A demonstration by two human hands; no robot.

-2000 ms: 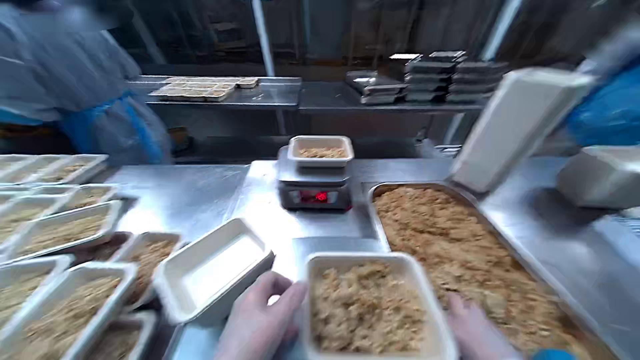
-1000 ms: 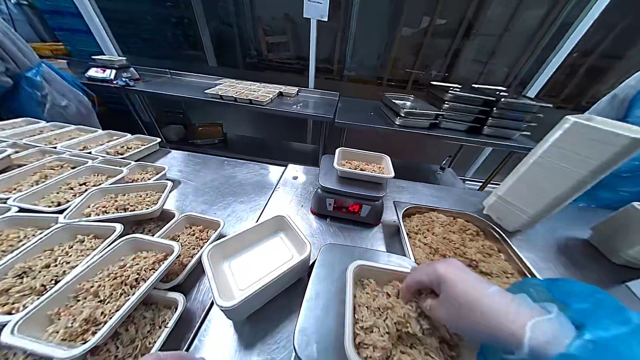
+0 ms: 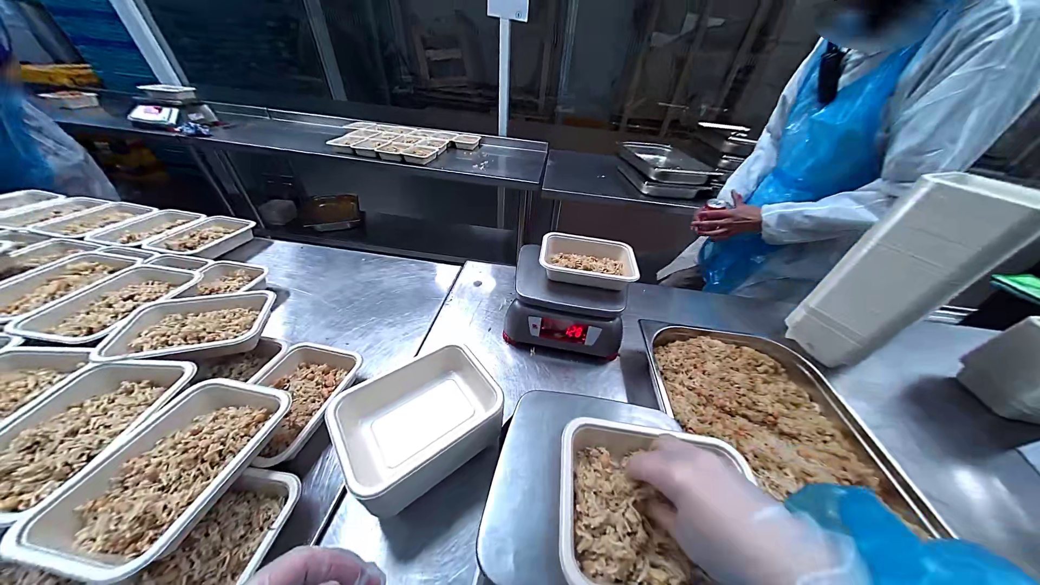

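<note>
My right hand [image 3: 691, 496], in a clear glove with a blue sleeve, has its fingers in the rice-like food of a white tray [image 3: 573, 487]; whether they grip any is unclear. That tray stands on the metal plate of a near scale [image 3: 520, 487]. Only the top of my gloved left hand [image 3: 317, 566] shows at the bottom edge, below a stack of empty white trays [image 3: 418, 422]. Behind, a digital scale [image 3: 562, 325] with a lit red display bears a small filled tray [image 3: 589, 276]. A deep steel pan [image 3: 764, 406] of the same food lies at the right.
Several filled trays [image 3: 195, 325] crowd the left, some overlapping. A tall stack of white containers [image 3: 910, 268] leans at the right beside another stack [image 3: 1007, 370]. A person [image 3: 861, 162] in a blue apron stands behind. The back shelf [image 3: 487, 166] holds small filled trays and steel pans [image 3: 666, 162].
My right hand has moved from the tray's right side onto its food. My left hand has drawn back from beside the tray. A person has come into view at the back right.
</note>
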